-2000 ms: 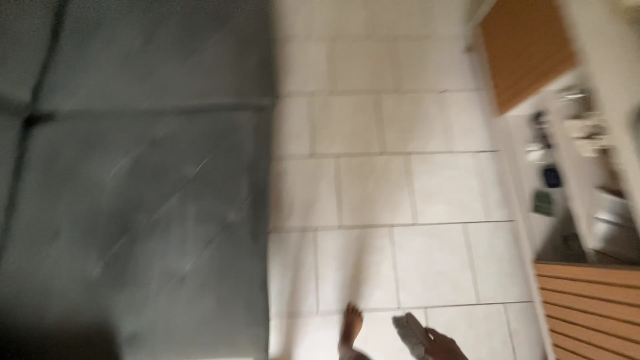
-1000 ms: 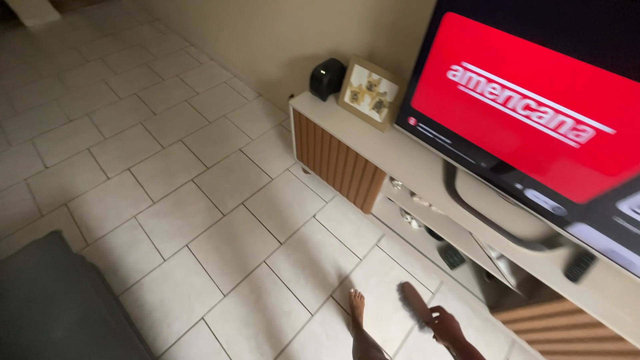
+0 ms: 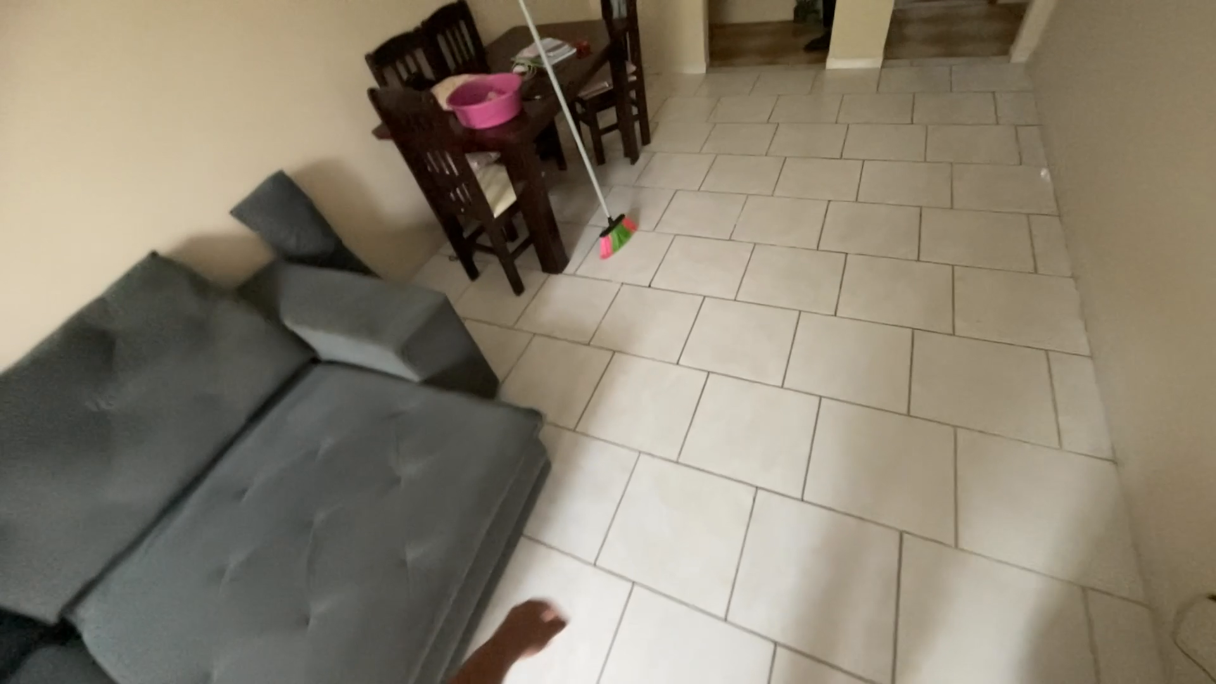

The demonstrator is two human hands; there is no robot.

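Observation:
My left hand [image 3: 534,625] reaches in from the bottom edge, over the tiled floor [image 3: 679,522] just right of the grey sofa [image 3: 313,513]. It is blurred and its fingers look curled; whether anything is in it cannot be told. My right hand is outside the view. Farther off, a broom [image 3: 617,236] with pink and green bristles stands on the tiles, its white handle slanting up past a dark wooden table [image 3: 518,133]. On that table sits a pink plastic basin [image 3: 486,103] with something pale inside.
Dark wooden chairs [image 3: 446,180] stand around the table. A grey cushion [image 3: 290,214] rests behind the sofa's armrest [image 3: 366,318]. A wall [image 3: 1130,285] runs along the right, with a cable [image 3: 1187,627] near the bottom corner. At the far doorway a person's dark shoe [image 3: 817,44] shows.
The view has swung from the television and its cabinet to the sofa and dining table. The right hand, seen earlier with an elongated object, has left the view; the left hand has come in.

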